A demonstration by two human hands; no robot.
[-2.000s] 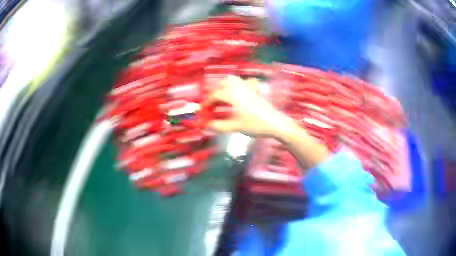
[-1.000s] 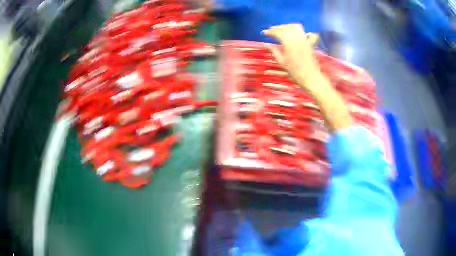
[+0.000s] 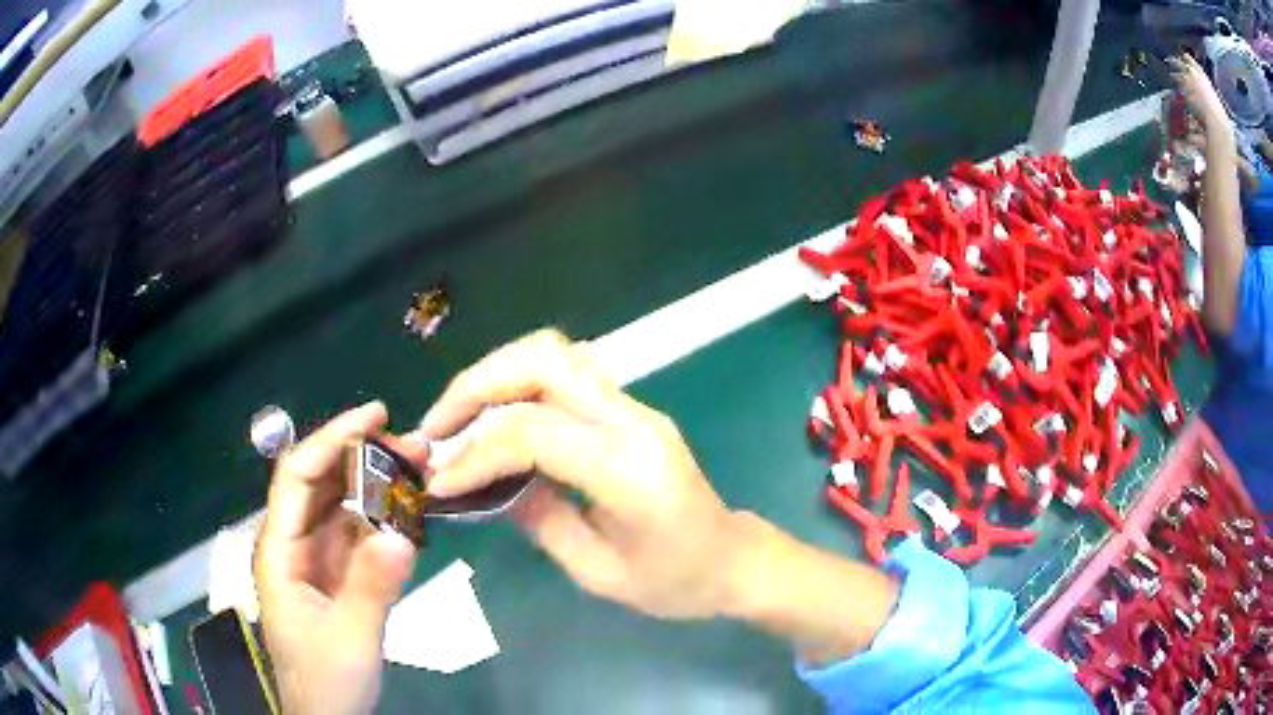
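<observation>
My left hand point(image 3: 324, 566) holds a small open watch case point(image 3: 387, 489) upright between thumb and fingers, its gold and white inside showing. My right hand point(image 3: 600, 482) holds a thin dark display module point(image 3: 482, 499) with a pale edge, partly hidden under its fingers. The module's left end is close against the case; whether a cable joins them I cannot tell. A white wipe point(image 3: 441, 619) lies on the green mat below the hands.
Clamp pile point(image 3: 998, 335) at right, pink tray point(image 3: 1117, 517) at lower right. Open unit point(image 3: 427, 310) on the belt point(image 3: 586, 210); another point(image 3: 870, 136) farther along. Bottle top point(image 3: 272, 429) behind my left hand. Phone point(image 3: 231, 664) and red bin point(image 3: 98, 615) at lower left. Another person's arm point(image 3: 1224, 210) at right.
The view has swung left from the clamp pile and pink tray to the bench. My right hand, earlier over the tray, now holds the module. My left hand has come into view with the case.
</observation>
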